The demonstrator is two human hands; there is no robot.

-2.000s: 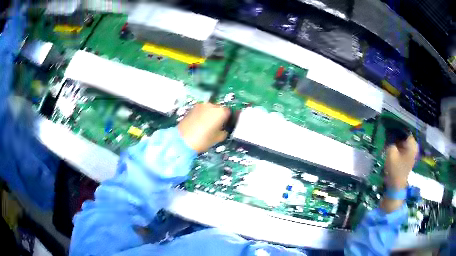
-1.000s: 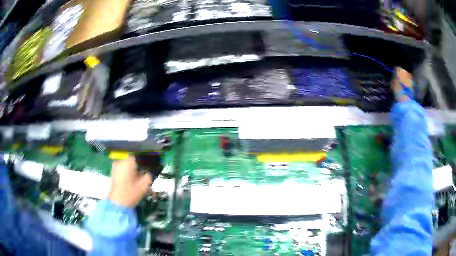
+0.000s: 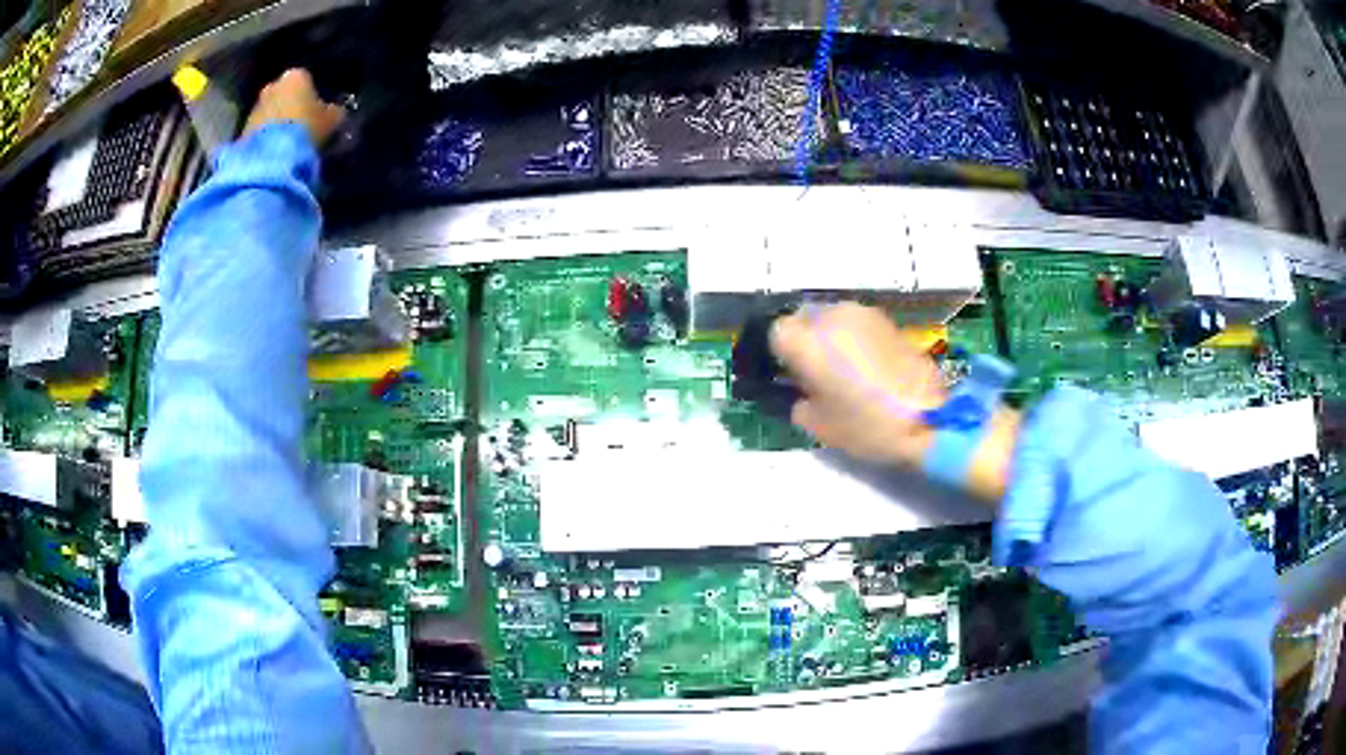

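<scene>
A large green circuit board [image 3: 650, 620] lies in front of me, with a long white-silver heat sink [image 3: 664, 502] across its middle and a finned heat sink [image 3: 827, 266] at its far edge. My right hand [image 3: 871, 387] is over this board, between the two heat sinks. Its fingertips are dark; whether they hold a dark part or only wear black covers cannot be told. My left hand [image 3: 295, 106] reaches to a dark bin on the shelf at the upper left. Its fingertips are partly hidden, and I cannot tell whether it holds anything.
More green boards lie left [image 3: 428, 516] and right [image 3: 1055, 339]. Behind the silver rail [image 3: 591, 217] stand bins of blue parts [image 3: 930, 118] and silvery parts [image 3: 723, 118], and a black tray with a grid of small parts [image 3: 1115, 140]. A blue cord [image 3: 815, 103] hangs at the top.
My right hand has come down from the shelf's right end to the middle board. My left hand has moved from the boards up to the shelf at the upper left.
</scene>
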